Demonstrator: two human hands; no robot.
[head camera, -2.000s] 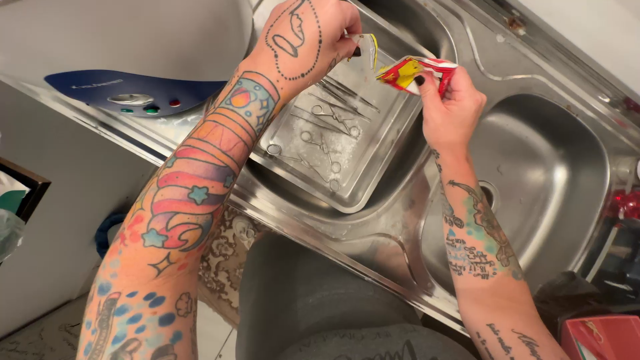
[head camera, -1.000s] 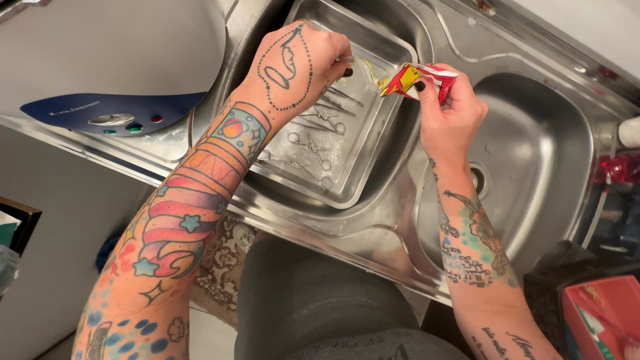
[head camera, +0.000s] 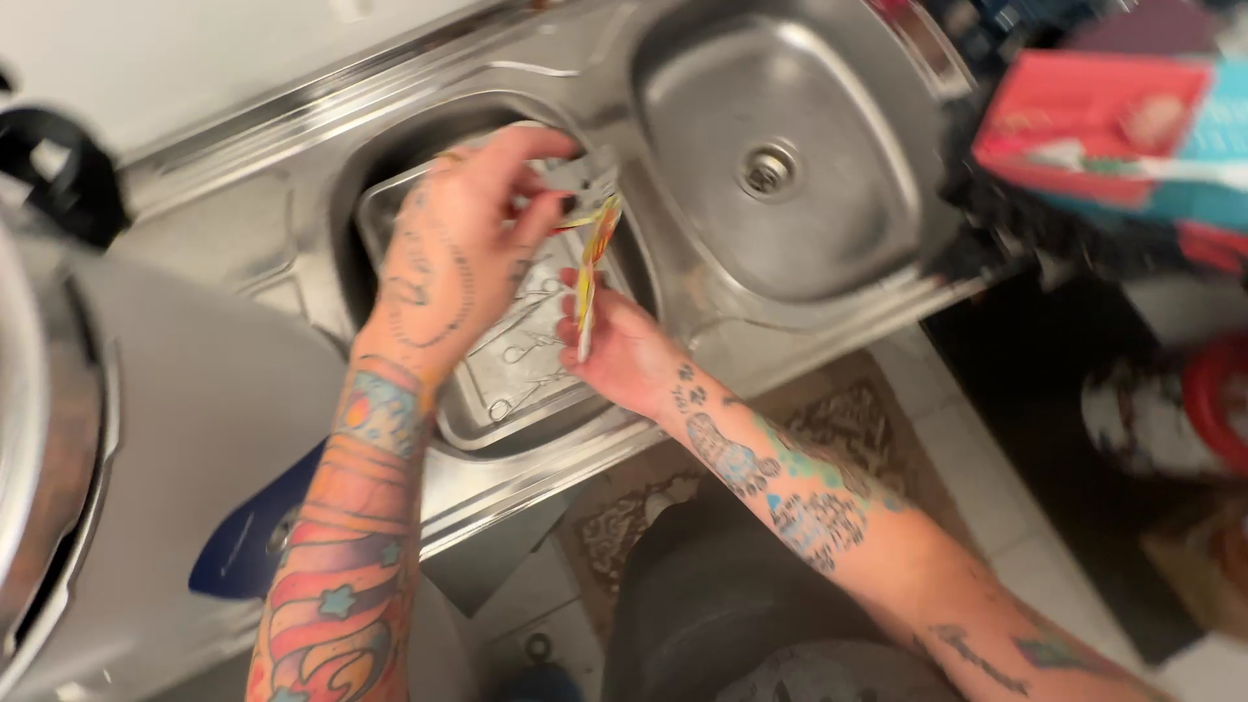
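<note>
My right hand (head camera: 619, 341) holds a torn foil packet (head camera: 591, 263), yellow, red and silver, upright by its lower part. Beside the packet's upper end is my left hand (head camera: 468, 234), thumb and forefinger bent towards each other; blur hides whether anything is between them. Below both hands a rectangular metal tray (head camera: 468, 441) rests in the left basin of a steel sink. In it lie several metal instruments with ring handles, such as the scissor-like one (head camera: 507, 353), partly covered by my left hand.
The right basin (head camera: 838, 234) with its drain lies beside the tray's basin. A large grey appliance with a blue panel (head camera: 258, 531) stands at the left. A red and teal box (head camera: 1092, 127) is at the upper right, and a patterned mat (head camera: 838, 419) lies on the floor.
The packet, pinched near its top in my right hand before, now stands upright in that hand's fingers. The view has turned and shifted a lot.
</note>
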